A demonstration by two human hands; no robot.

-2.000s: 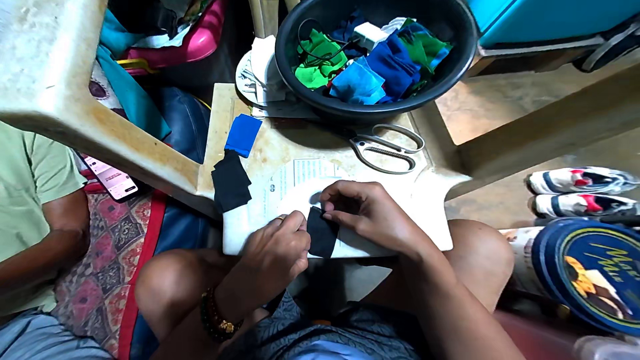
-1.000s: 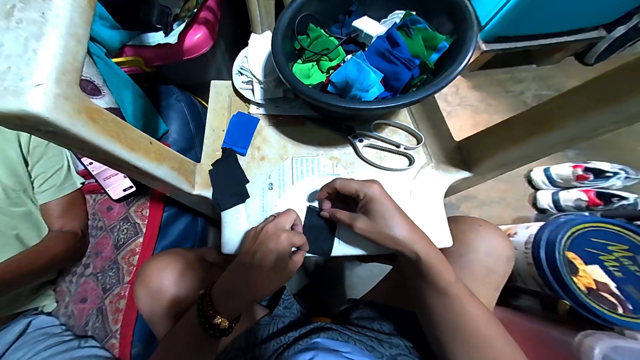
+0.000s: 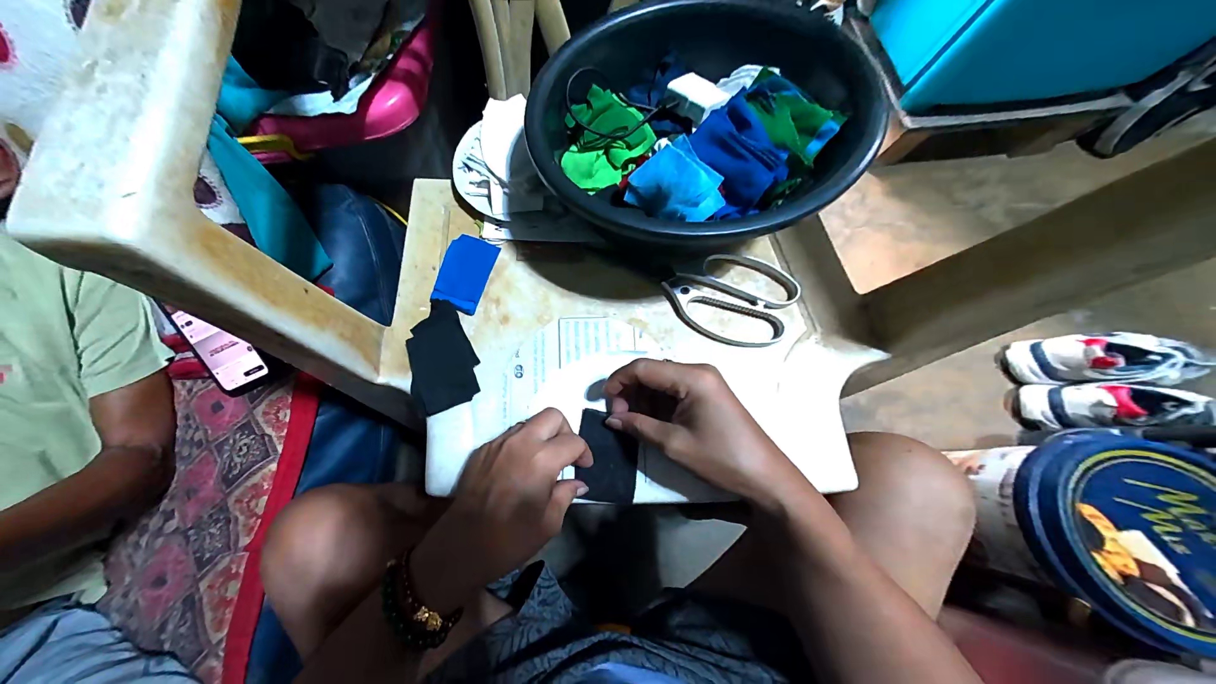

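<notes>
A black rectangular cloth piece lies near the front edge of a plastic chair seat, over a printed paper sheet. My left hand touches its left edge with bent fingers. At its upper edge is my right hand, thumb and forefinger close together; whether they pinch the cloth is hard to see. Overlapping black cloth pieces lie at the seat's left, below a blue cloth piece. Scissors, their blades hidden under the basin's side, rest behind my right hand.
A black basin with green and blue cloth scraps stands at the seat's back. The chair's armrests flank the seat. At left, another person's arm and a phone are visible. Shoes and a round tub are at right.
</notes>
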